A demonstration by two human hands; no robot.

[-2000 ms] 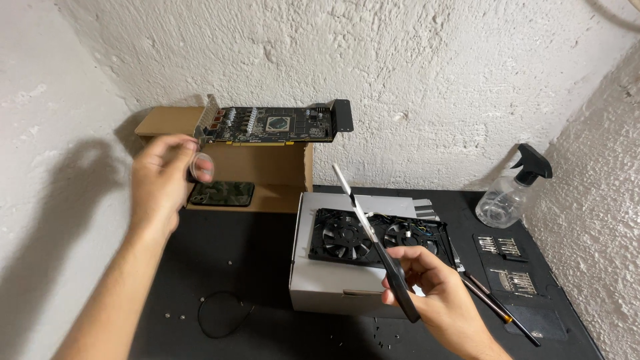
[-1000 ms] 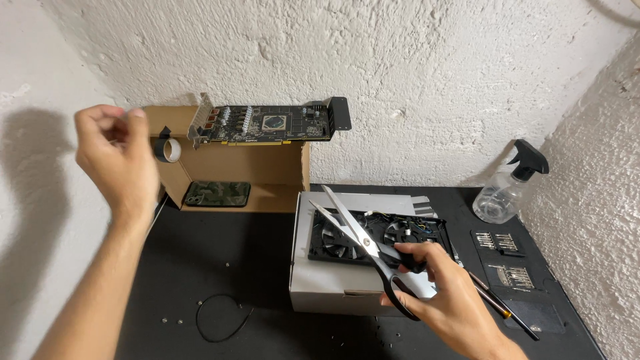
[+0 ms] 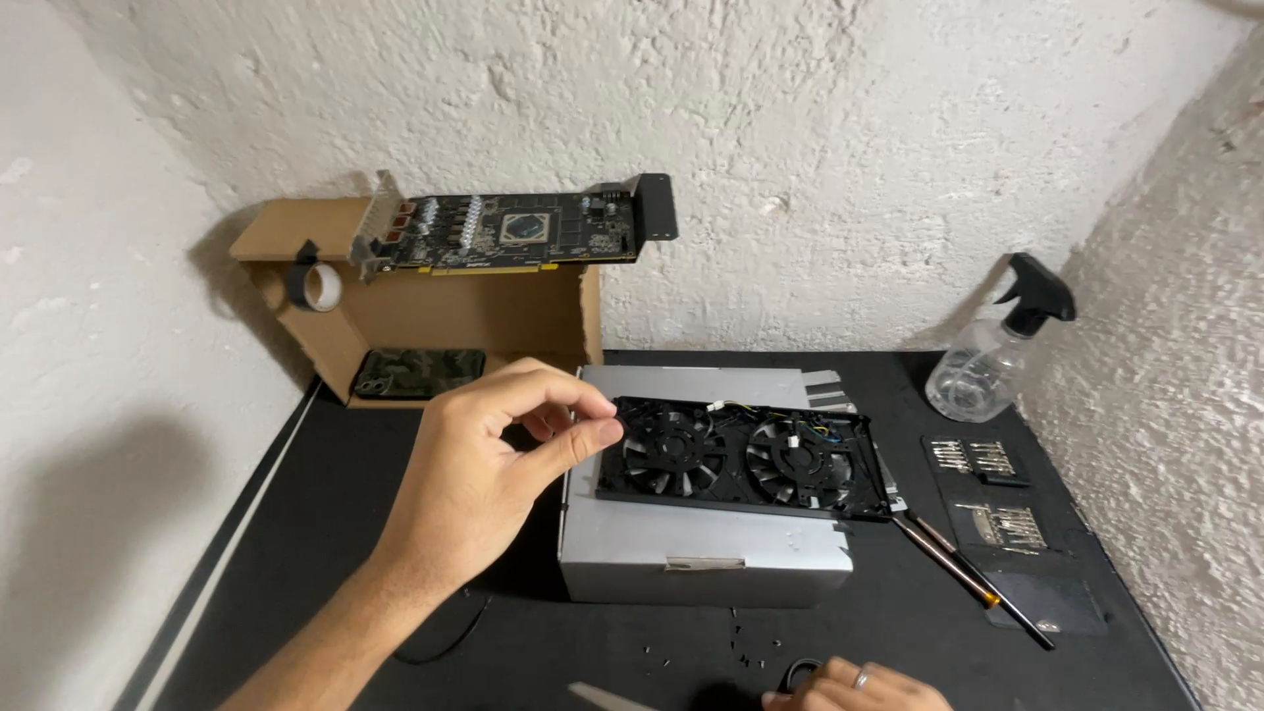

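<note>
My left hand [image 3: 504, 464] is raised at the near left corner of the black fan shroud [image 3: 741, 459], thumb and fingertips pinched together; whether a small thing is between them cannot be told. The shroud, with two fans and thin wires, lies on a grey box [image 3: 711, 583]. At the bottom edge my right hand [image 3: 854, 686], wearing a ring, is on the black handle of the scissors [image 3: 607, 696], low over the table and partly out of view. A bare graphics card circuit board [image 3: 523, 232] rests on an open cardboard box [image 3: 296, 227].
A roll of black tape [image 3: 314, 284] hangs from the cardboard box, with a phone [image 3: 420, 373] inside it. Small screws [image 3: 746, 657] and a black cable tie or cord [image 3: 449, 642] lie in front. Rightward are screwdrivers [image 3: 953, 568], driver bits [image 3: 1002, 523] and a spray bottle [image 3: 987, 346].
My left hand has moved from the tape roll at the left to beside the fan shroud. My right hand has lowered the scissors from over the shroud to the bottom edge.
</note>
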